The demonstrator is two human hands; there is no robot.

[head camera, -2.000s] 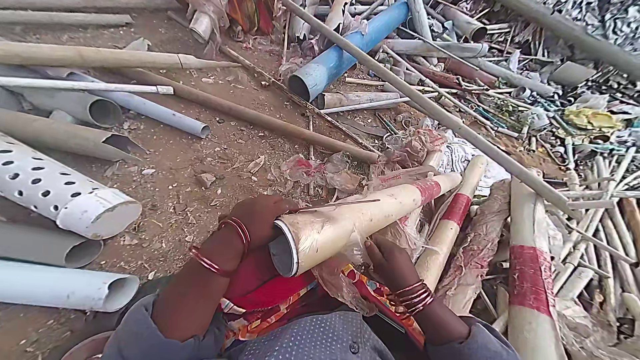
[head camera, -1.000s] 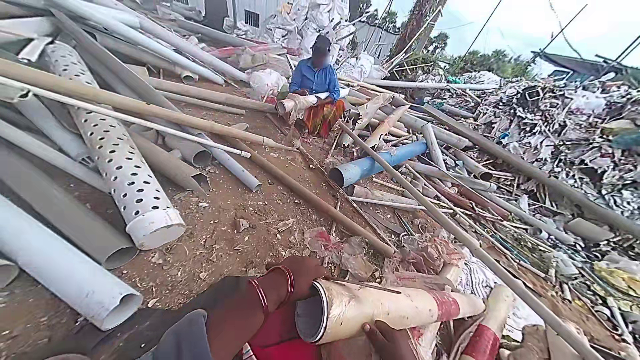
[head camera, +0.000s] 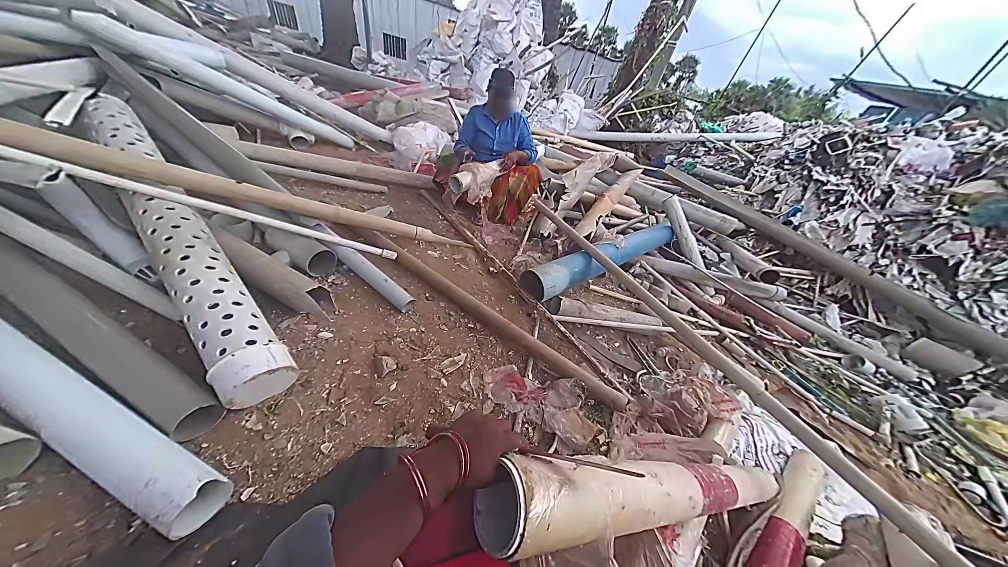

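My left hand, with red bangles at the wrist, is closed around one end of a thin, dark, blade-like tool at the open mouth of a large cream plastic pipe. The tool lies along the top of this pipe, which has a red band and clear film hanging from it. My right hand is out of view. Beside the far end of the pipe lies another cream pipe with a red band. Crumpled plastic film lies just beyond my left hand.
Grey and white pipes, one perforated white pipe among them, are piled at the left. A blue pipe and long poles lie ahead. Another person sits beyond, holding a pipe. A scrap heap rises at the right.
The view has tilted up strongly, bringing the seated person into sight. My right hand, at the underside of the pipe before, has gone out of view. My left hand remains by the pipe's mouth.
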